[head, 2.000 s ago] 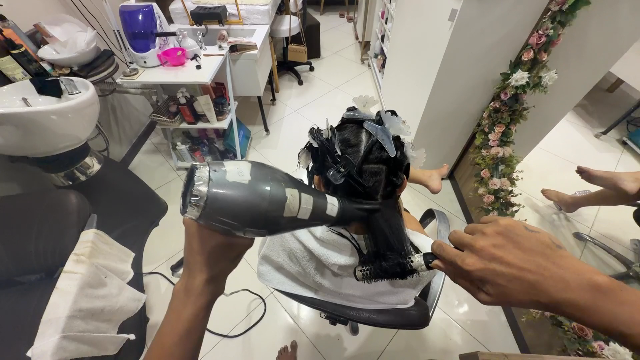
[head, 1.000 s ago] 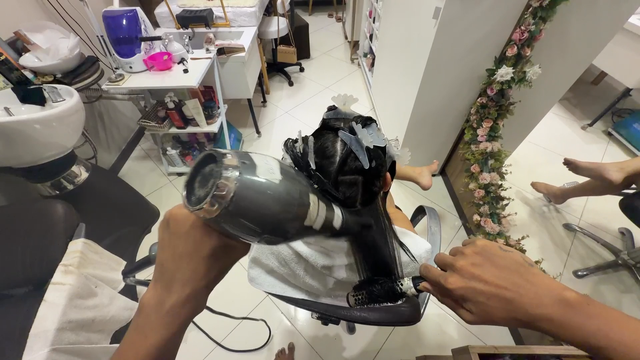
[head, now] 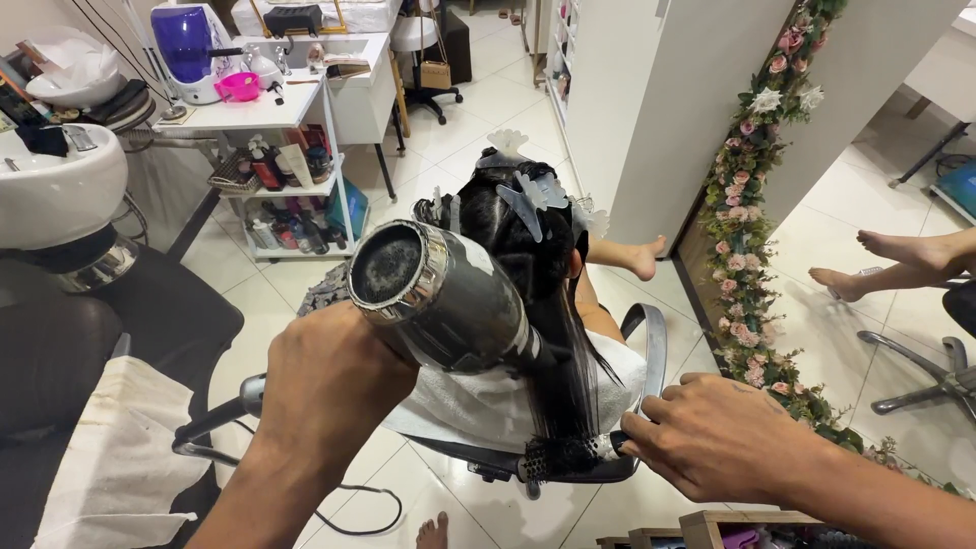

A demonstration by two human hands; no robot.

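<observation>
My left hand grips a dark grey hair dryer, its nozzle pointing down at a section of long black hair. In my right hand is the handle of a round hairbrush, whose bristles sit at the lower ends of that hair. Translucent claw clips hold the rest of the hair up on the head of a seated person, who faces away from me. A white towel covers the person's shoulders and the chair back. The dryer hides part of the hair and my left fingers.
On the left are a white wash basin and a black salon chair. Behind stands a white trolley with bottles. A mirror edged with a flower garland is at right. Wooden drawers and a black cord lie low.
The hair dryer has swung from lying nearly sideways to pointing more downward along the hair. The brush has moved lower, and the hair section now hangs longer and straighter.
</observation>
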